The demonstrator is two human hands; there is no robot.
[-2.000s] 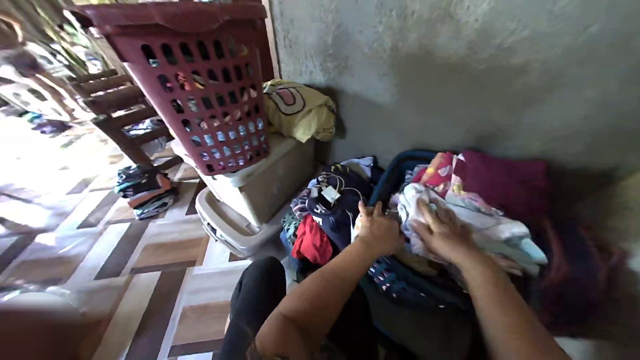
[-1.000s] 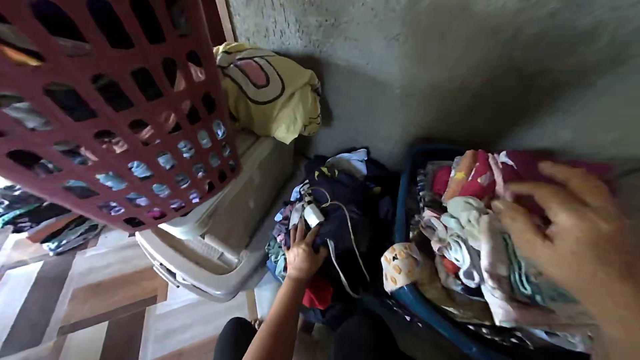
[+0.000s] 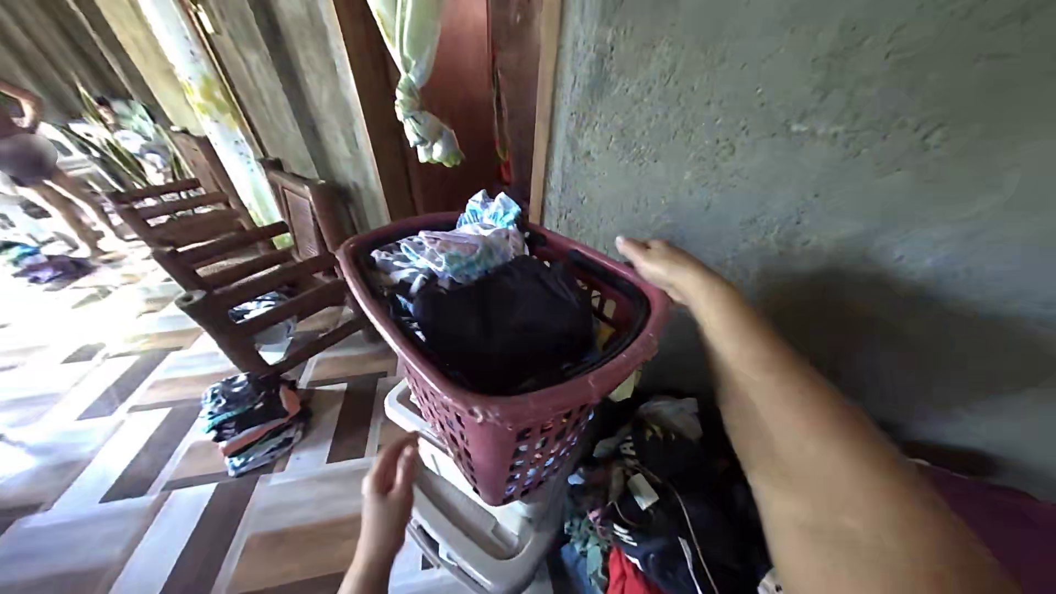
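A maroon plastic laundry basket [image 3: 495, 404] stands on a grey plastic storage bin [image 3: 470, 528], with black cloth [image 3: 507, 318] and blue-and-white patterned clothes [image 3: 454, 247] inside. My right hand [image 3: 668, 268] is at the basket's right rim, holding nothing visible; whether it touches the rim I cannot tell. My left hand [image 3: 392, 483] is raised at the lower left of the basket, apart from it and holding nothing. Dark clothes with a white tag [image 3: 643, 491] lie heaped on the right of the bin, and a red cloth [image 3: 631, 573] shows below them.
Folded clothes [image 3: 252, 421] are stacked on the tiled floor at left. Behind them stand wooden chairs [image 3: 239, 280]. A rough concrete wall [image 3: 792, 148] rises at right, beside a doorway with a knotted curtain [image 3: 421, 107]. A person [image 3: 41, 165] stands at far left.
My left hand has left the dark clothes heap, and my right hand has moved from over the blue basket of clothes to the maroon basket's rim. The view has swung left and up.
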